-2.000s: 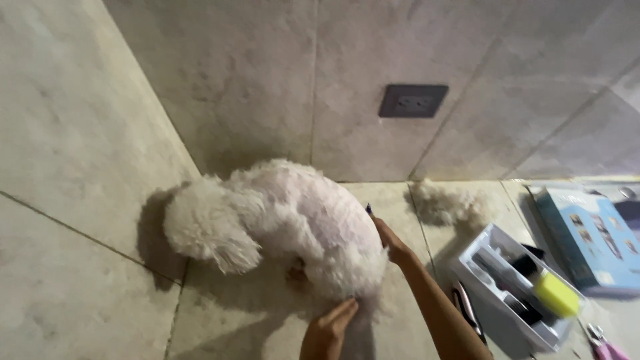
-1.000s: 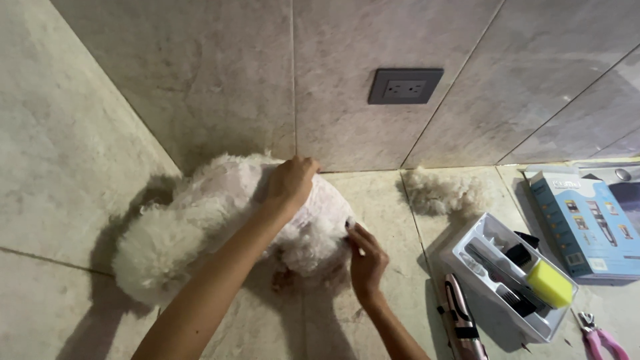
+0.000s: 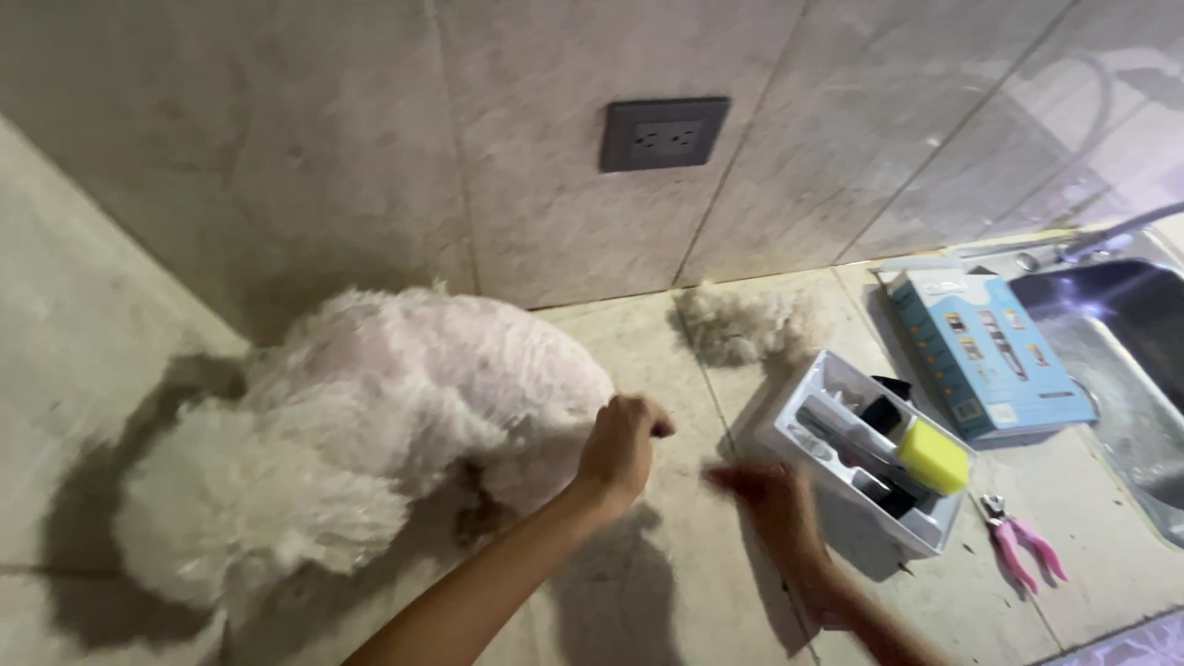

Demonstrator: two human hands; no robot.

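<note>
A white dog (image 3: 444,370) stands on the tiled counter at the left, its back clipped short and its head fluffy. My left hand (image 3: 622,446) is at the dog's rear end, fingers curled; whether it grips fur there is unclear. To the right of it, my right hand (image 3: 772,499) is blurred beside a white plastic tray (image 3: 800,453), and what it holds, if anything, cannot be made out. The tray contains black clipper combs, other grooming tools and a yellow sponge (image 3: 934,458). A clump of cut fur (image 3: 749,322) lies behind the tray.
A blue printed box (image 3: 1004,356) lies beside a metal sink (image 3: 1110,370) at the right. Pink-handled nail clippers (image 3: 1022,546) rest near the tray's front right corner. The tiled wall behind the dog has a dark power outlet (image 3: 664,135).
My left hand has moved from the dog's back to its rear end. My right hand has moved away from the dog, rightward to the tray. The view has shifted.
</note>
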